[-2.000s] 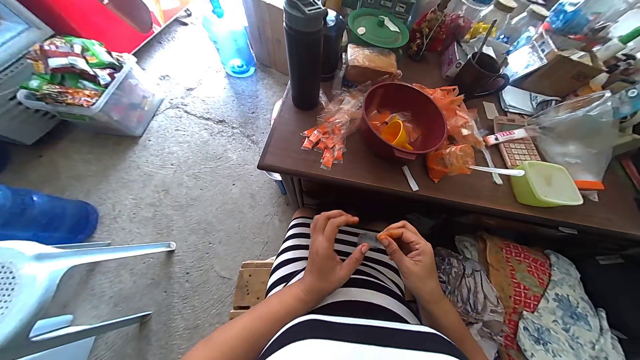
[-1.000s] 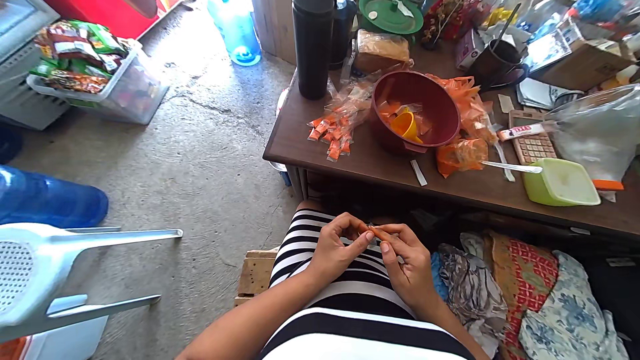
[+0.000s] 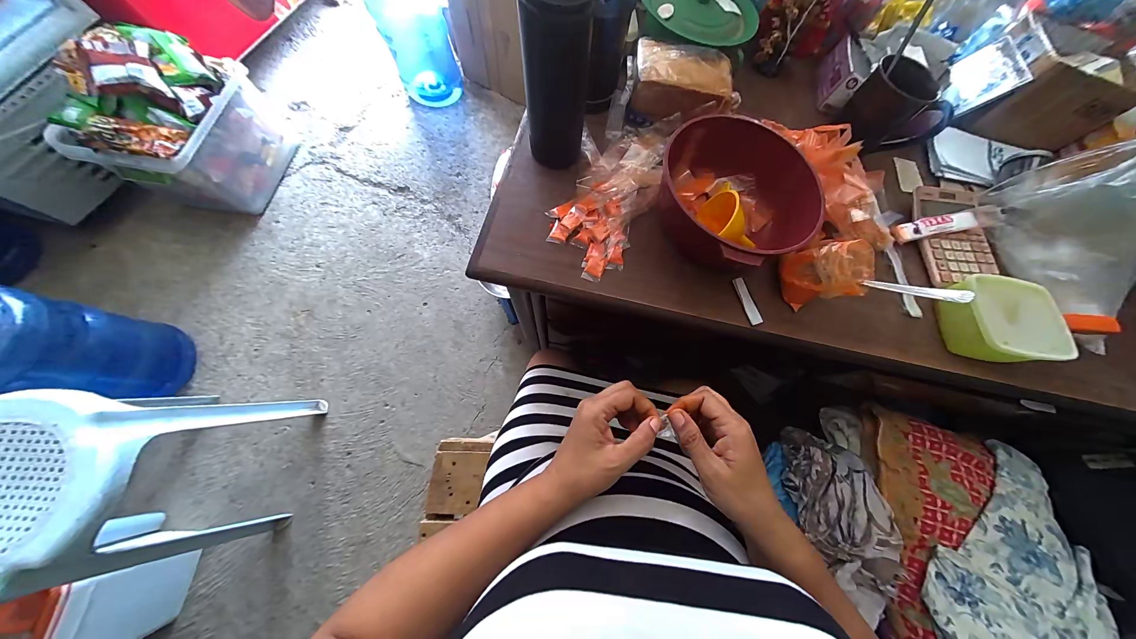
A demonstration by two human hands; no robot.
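Observation:
Above my lap, a small clear plastic bag (image 3: 666,426) is pinched between both hands, mostly covered by the fingers. My left hand (image 3: 612,435) grips its left side with thumb and forefinger; my right hand (image 3: 714,439) grips the right side. On the table beyond lie several small sealed packets with orange contents (image 3: 596,226). Beside them stands a dark red plastic bowl (image 3: 754,191) with a yellow scoop (image 3: 723,213) and more packets inside. Right of the bowl sits an orange-filled plastic bag (image 3: 825,269), with a light-handled spoon (image 3: 919,290) reaching to a green plastic container (image 3: 1007,319).
A black tumbler (image 3: 556,84) stands at the left part of the brown table (image 3: 639,284). A pink calculator (image 3: 957,240) and a dark mug (image 3: 896,98) are farther right. Folded cloths (image 3: 941,497) lie below the table; a plastic stool (image 3: 80,461) is at left.
My hands were farther apart two seconds ago, then came together; the fingers now pinch the clear bag from both sides. The things on the table have stayed put.

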